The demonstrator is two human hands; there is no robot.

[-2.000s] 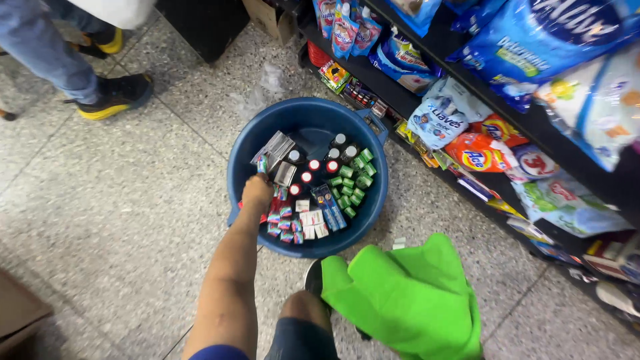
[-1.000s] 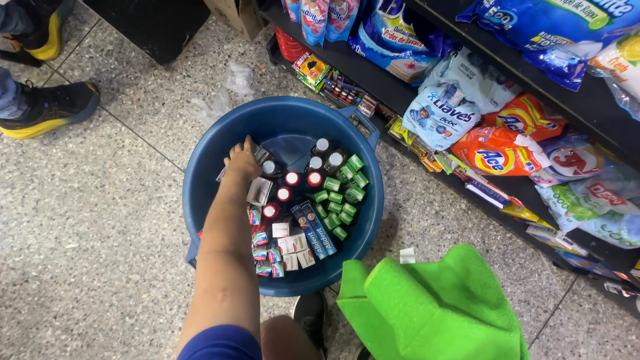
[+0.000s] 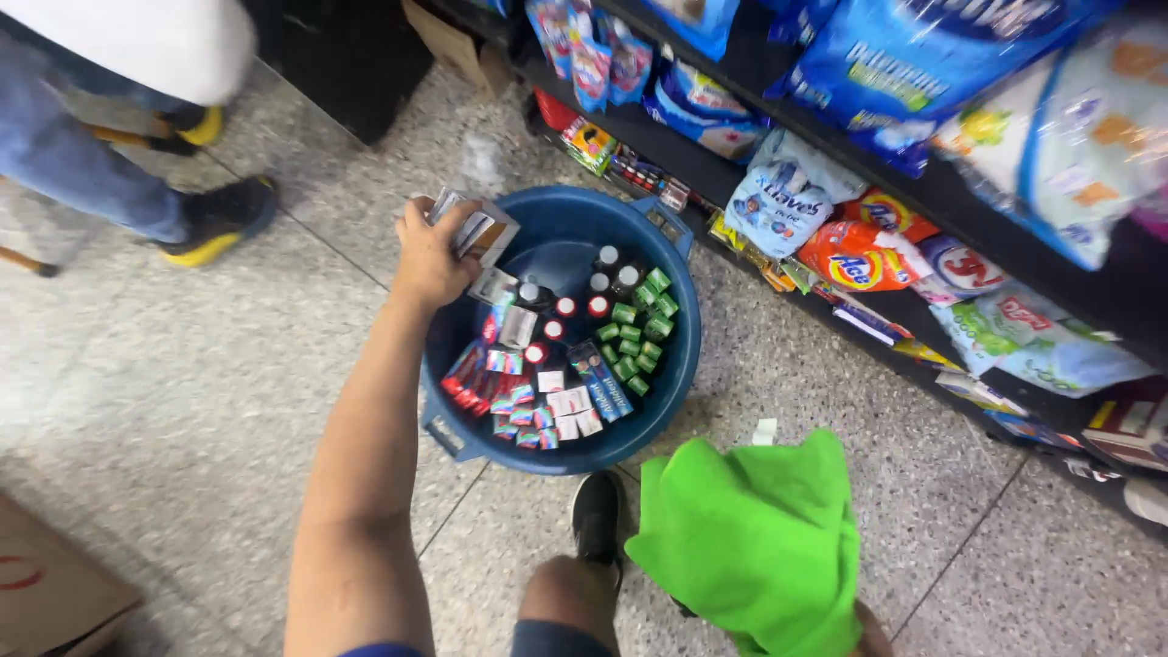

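Note:
My left hand grips a small stack of flat boxes over the upper left rim of a blue plastic tub. Inside the tub stand dark bottles with grey caps, red-and-white-capped bottles, green-wrapped small packs, blue toothpaste boxes, white boxes and red packs. A bright green cloth covers my right hand at the lower right; only a bit of wrist shows, so its fingers are hidden.
Black shelves at the right hold detergent bags and small packets. A person's shoe stands at the left, near a black object. A cardboard box is at the lower left, and a paper scrap lies on the speckled floor.
My left hand was inside the tub in both earlier frames; it has come up to the upper left rim with the boxes in it. The green cloth remains at the lower right.

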